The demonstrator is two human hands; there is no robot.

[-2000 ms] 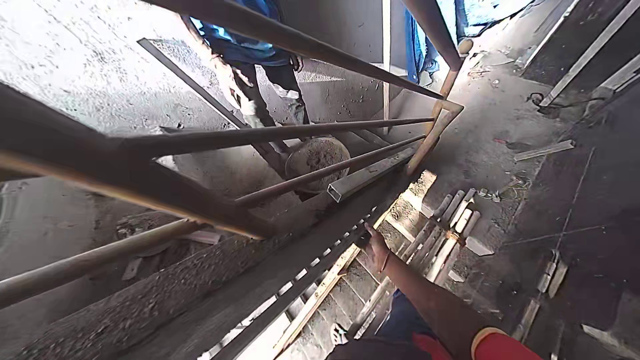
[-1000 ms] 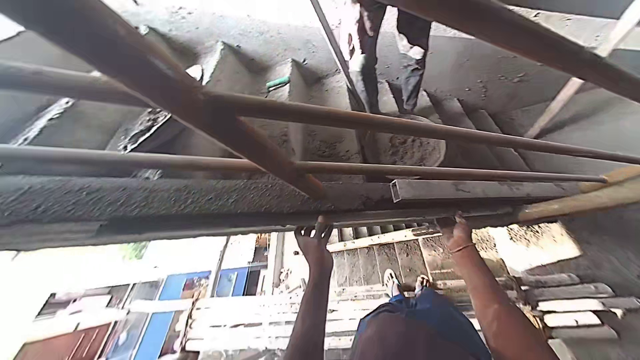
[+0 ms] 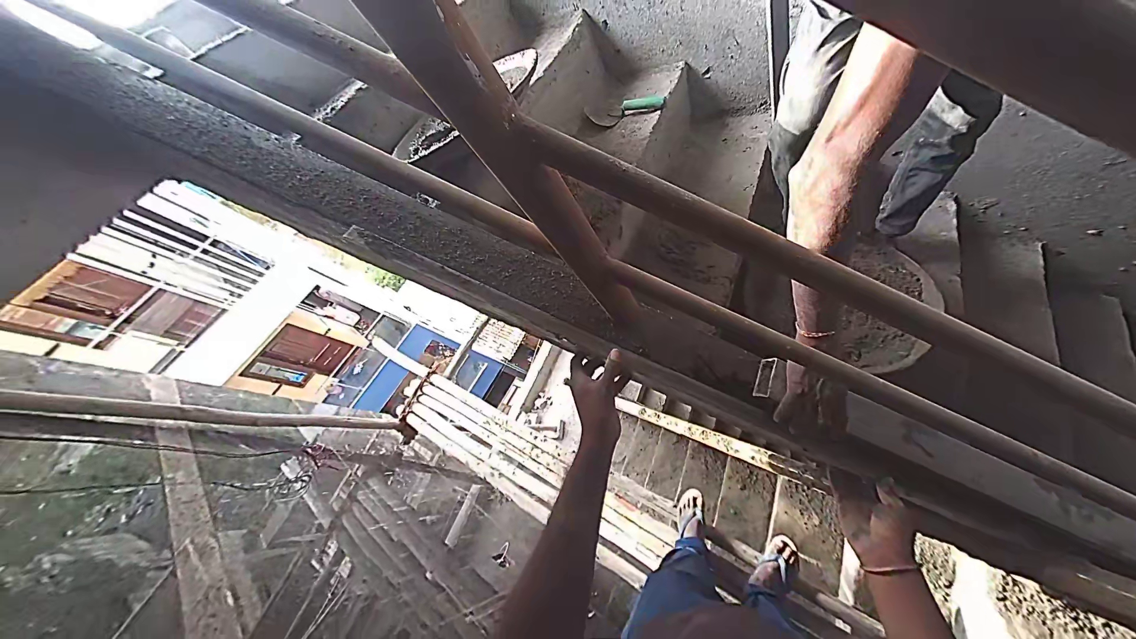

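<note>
My left hand (image 3: 599,395) reaches up to the lower edge of the long slab edge (image 3: 497,293), its fingers and thumb against a dark strip along it. Farther right, my right hand (image 3: 874,515) grips the same strip from below, with part of the fingers hidden behind it. Just above my right hand, another person's hand (image 3: 812,404) reaches down through the railing to a rectangular metal tube (image 3: 923,426) lying along the slab edge. Metal railing bars (image 3: 710,213) cross in front of that person.
Concrete steps (image 3: 692,151) rise behind the railing, with a green-handled trowel (image 3: 641,105) and a round pan of mortar (image 3: 887,311) on them. Below me are bamboo poles (image 3: 497,453), more steps and my sandalled feet (image 3: 779,552). A long pole (image 3: 204,410) juts in at left.
The other person has bent down and now has an arm through the railing at the metal tube. My left hand, unseen two seconds ago, came to the strip by one second ago.
</note>
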